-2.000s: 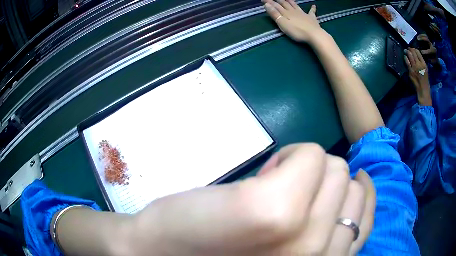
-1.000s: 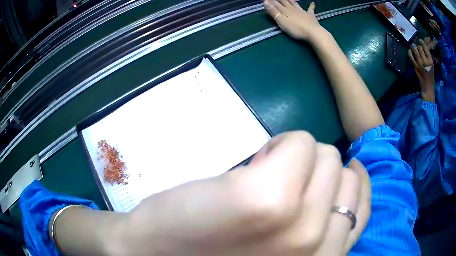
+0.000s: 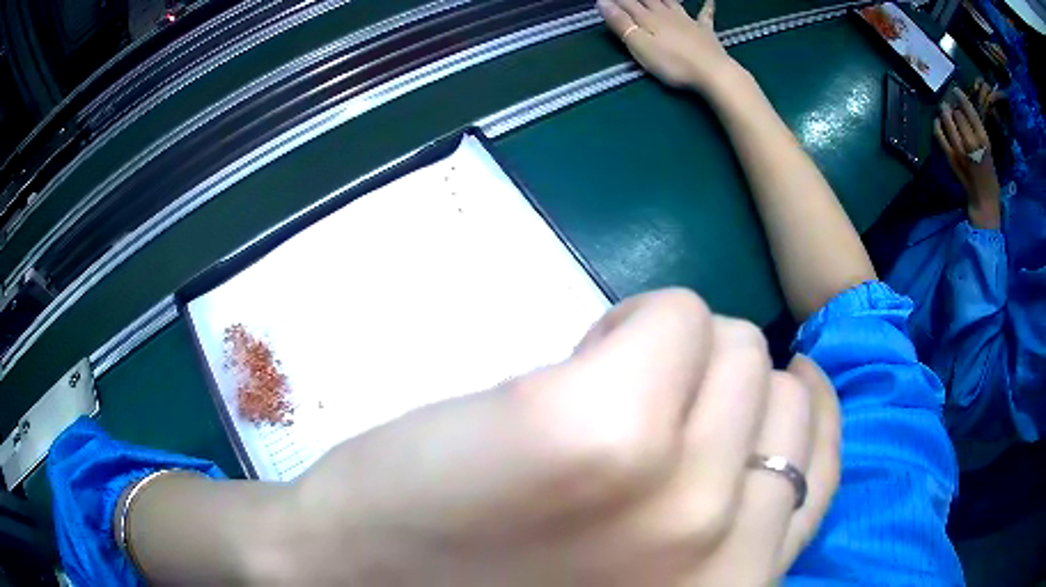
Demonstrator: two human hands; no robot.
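Note:
A black-rimmed tray (image 3: 379, 184) with a white sheet (image 3: 401, 298) lies in front of me. A heap of tiny copper-orange parts (image 3: 262, 384) sits at the sheet's left end, and a few specks lie near its far corner. My left hand (image 3: 619, 447) is very close to the camera, blurred, with fingers curled, and covers the tray's near right corner. Its fingertips are hidden, so I cannot tell if it holds anything. My right hand (image 3: 668, 44) lies spread and empty on the rail edge beyond the tray.
Conveyor rails (image 3: 344, 106) run beyond the tray over the green bench (image 3: 654, 195). A pale metal plate (image 3: 48, 424) is at the left. At the far right, another person's hand (image 3: 966, 143) is near a dark fixture (image 3: 906, 118) and a small tray with orange parts (image 3: 935, 71).
My left hand has shifted a little up and left, now covering the tray's near right corner. My right hand has barely moved. The other person's hand has moved off the dark fixture.

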